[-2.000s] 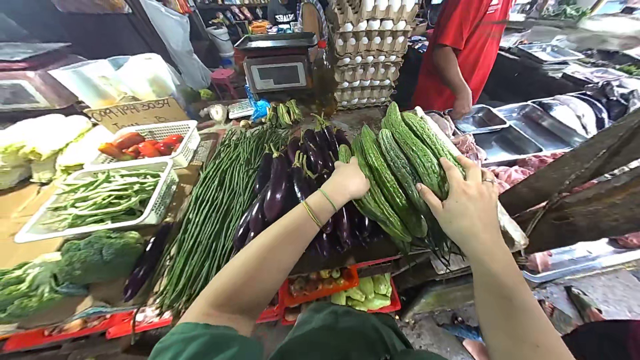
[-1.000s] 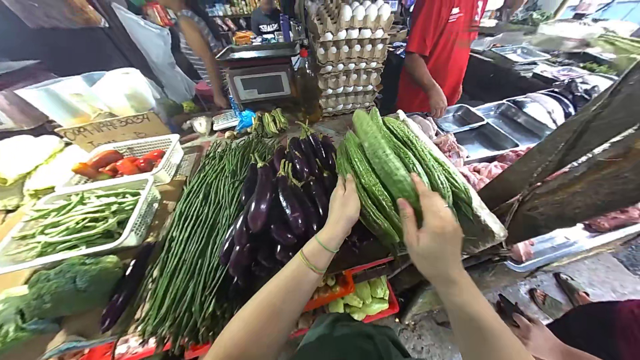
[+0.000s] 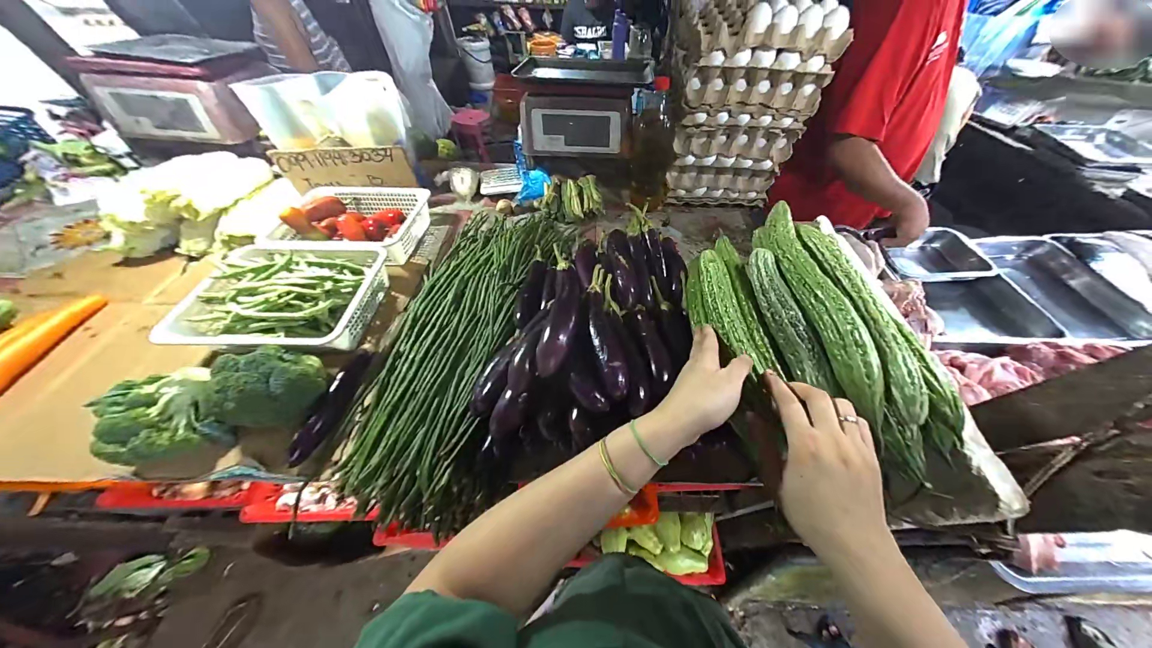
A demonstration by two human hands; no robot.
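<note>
My left hand (image 3: 706, 387) rests at the lower left ends of the bitter gourds (image 3: 832, 315), beside the eggplants (image 3: 589, 337). My right hand (image 3: 828, 459) lies over the lower ends of the middle gourds, fingers pointing up and left; a ring is on one finger. The two hands are close together. Whether either hand grips a gourd cannot be told, since the undersides of the fingers are hidden. Left of the eggplants is a pile of long string beans (image 3: 432, 360).
Broccoli (image 3: 270, 387), a basket of green beans (image 3: 360, 315) and a basket of tomatoes (image 3: 414, 220) are at left. Behind stand a weighing scale (image 3: 574, 126) and stacked egg trays (image 3: 738, 162). A person in red (image 3: 886, 117) is near metal trays (image 3: 1021, 292) and raw meat at right.
Both hands have moved down toward the near ends of the gourds. A gourd that was under my right hand one second ago now lies among the others, and that hand has come off its upper part.
</note>
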